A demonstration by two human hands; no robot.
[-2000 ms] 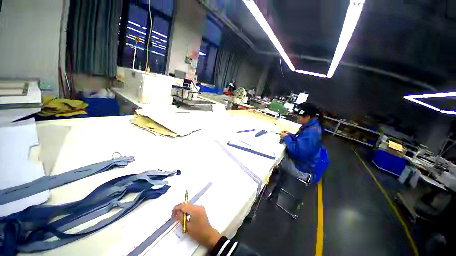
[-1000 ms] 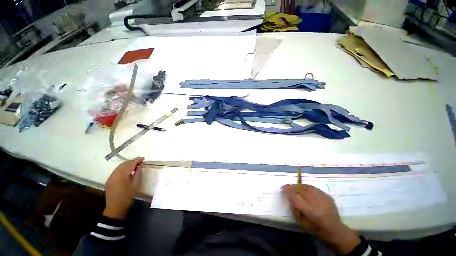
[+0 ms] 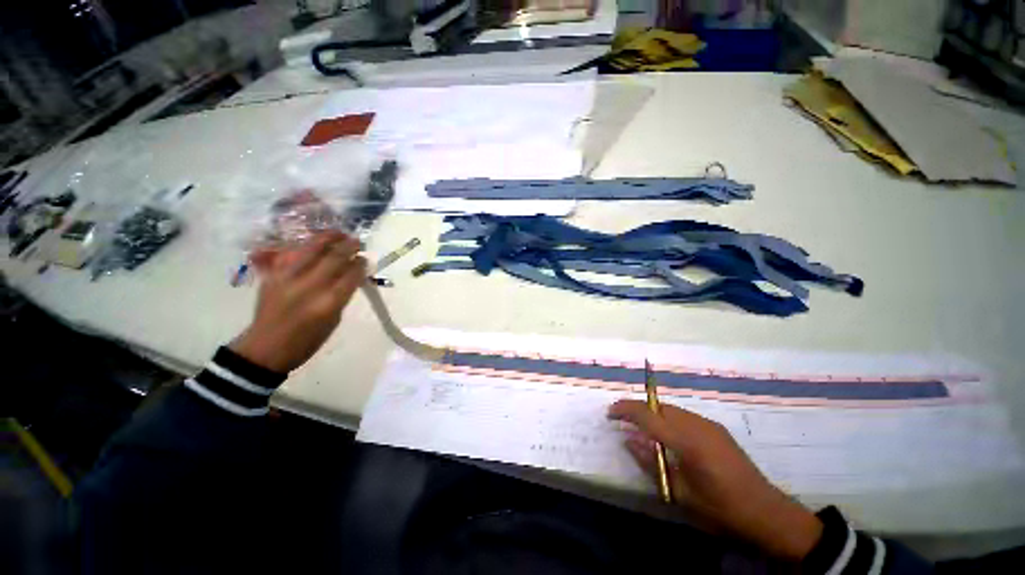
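Note:
A white paper template (image 3: 506, 427) with red parallel lines lies at the table's front. A blue-grey strip (image 3: 719, 383) lies along the red lines. A beige-grey tail (image 3: 389, 323) curls from its left end up to my left hand. My left hand (image 3: 306, 294) is raised off the paper, slightly blurred, over the plastic bags and ruler; whether its fingers grip the tail is unclear. My right hand (image 3: 699, 461) holds a yellow-gold pencil (image 3: 658, 440) with its tip at the strip's lower middle.
Tangled blue strips (image 3: 652, 258) lie behind the paper, with a straight strip bundle (image 3: 584, 190) behind them. Clear plastic bags (image 3: 304, 219) are at left, near a short ruler (image 3: 400, 255) partly hidden by my left hand. A red-brown swatch (image 3: 337, 129) is back left; tan card sheets (image 3: 899, 124) are back right.
My left hand has moved up and away from the tail beside the paper's left edge, and the tail now bends upward. The pencil has shifted slightly left in view.

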